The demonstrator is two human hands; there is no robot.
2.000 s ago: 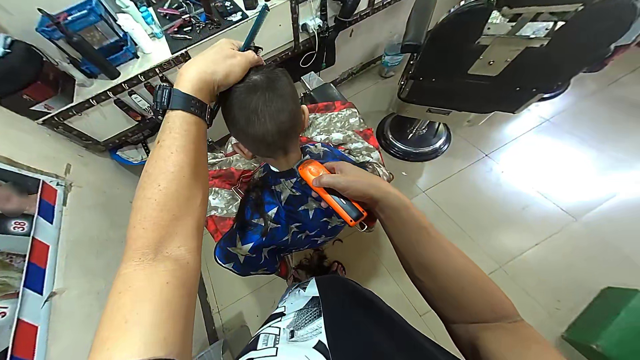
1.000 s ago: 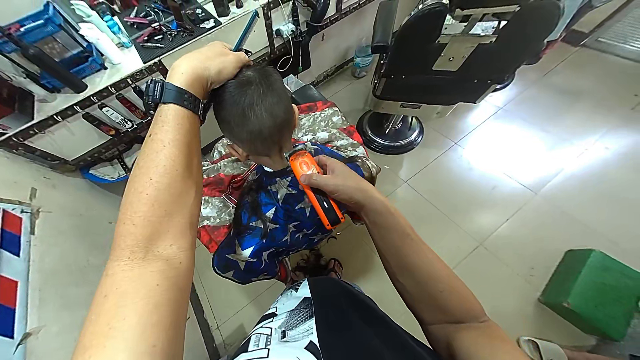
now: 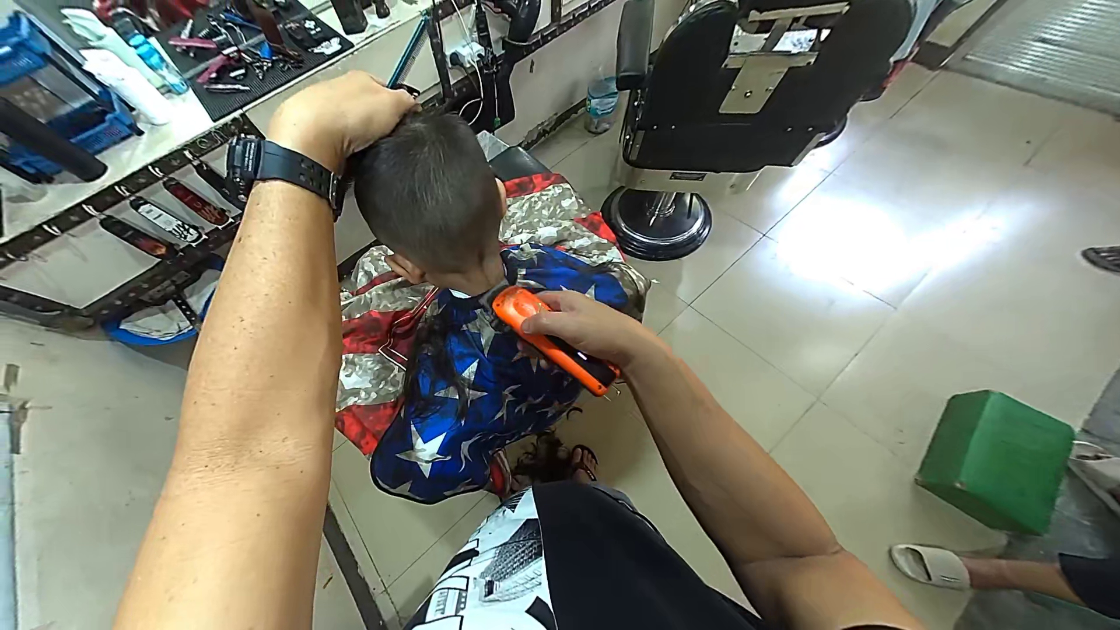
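Note:
My left hand [image 3: 346,112] rests against the top left of a seated person's head [image 3: 429,188], which has short dark hair. A blue comb [image 3: 409,52] sticks up from that hand's fingers. In my right hand [image 3: 582,325] is an orange and black hair clipper [image 3: 560,350]; its blade end is at the nape, close to the neck. Around the person's shoulders lies a barber cape [image 3: 477,376] with silver stars on blue and red and silver stripes. Dark hair clippings [image 3: 437,359] lie on the cape's back. My left fingertips are partly hidden.
A black barber chair [image 3: 700,114] stands ahead on the right. A counter at the left holds a tool mat [image 3: 254,52], a blue basket [image 3: 66,105] and bottles. A green box [image 3: 995,461] stands at the lower right, near another person's sandalled foot [image 3: 932,566]. Hair lies on the floor.
The view has shifted to the right, bringing the other person's foot into sight. The clipper stays near the nape in my right hand, and my left hand stays at the head with the comb.

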